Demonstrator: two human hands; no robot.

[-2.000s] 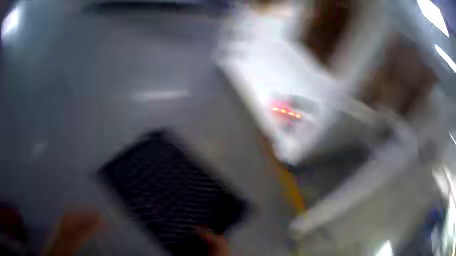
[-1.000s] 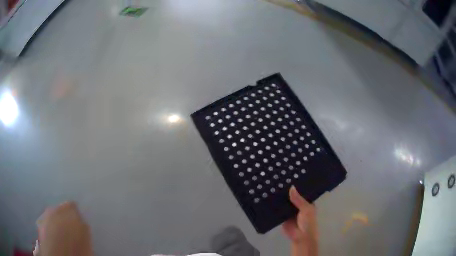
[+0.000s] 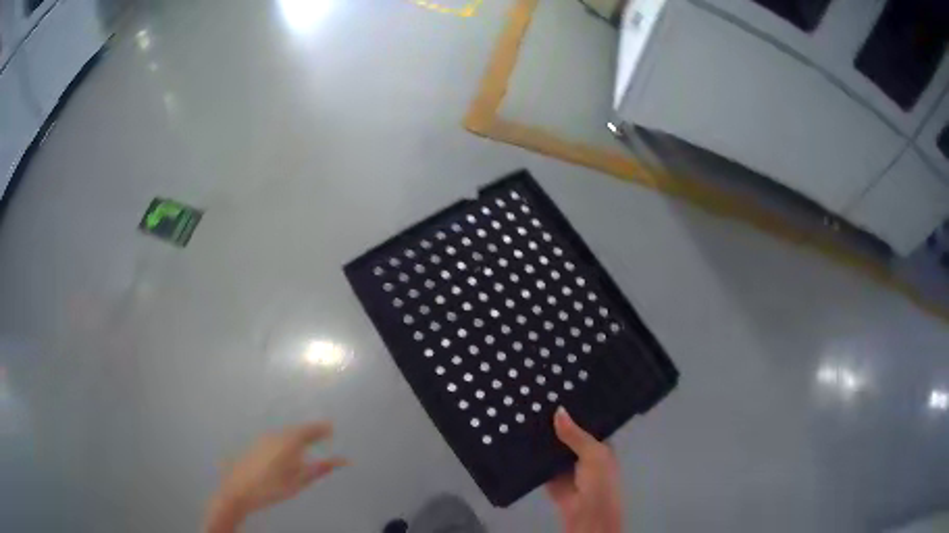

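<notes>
A black parts tray (image 3: 614, 401) is held out over the floor, tilted in the view. Small round silver parts (image 3: 488, 302) fill most of its pockets in rows; the strip near its lower right end shows none. My right hand (image 3: 589, 474) grips the tray's near edge, thumb on top and fingers underneath, hidden by the tray. My left hand (image 3: 276, 474) is to the left of the tray, not touching it, empty with its fingers apart and slightly blurred.
Grey floor with a yellow-orange line (image 3: 578, 154) in front. White cabinets or machines (image 3: 760, 115) stand at the upper right, another white unit (image 3: 52, 78) at the upper left. A green marker (image 3: 170, 221) lies on the floor at left. A grey shoe tip (image 3: 445, 515) shows below.
The tray and right hand sit slightly further left in view. My left hand has come right and its fingers spread. The green floor marker is nearer; white cabinets show more at the upper right.
</notes>
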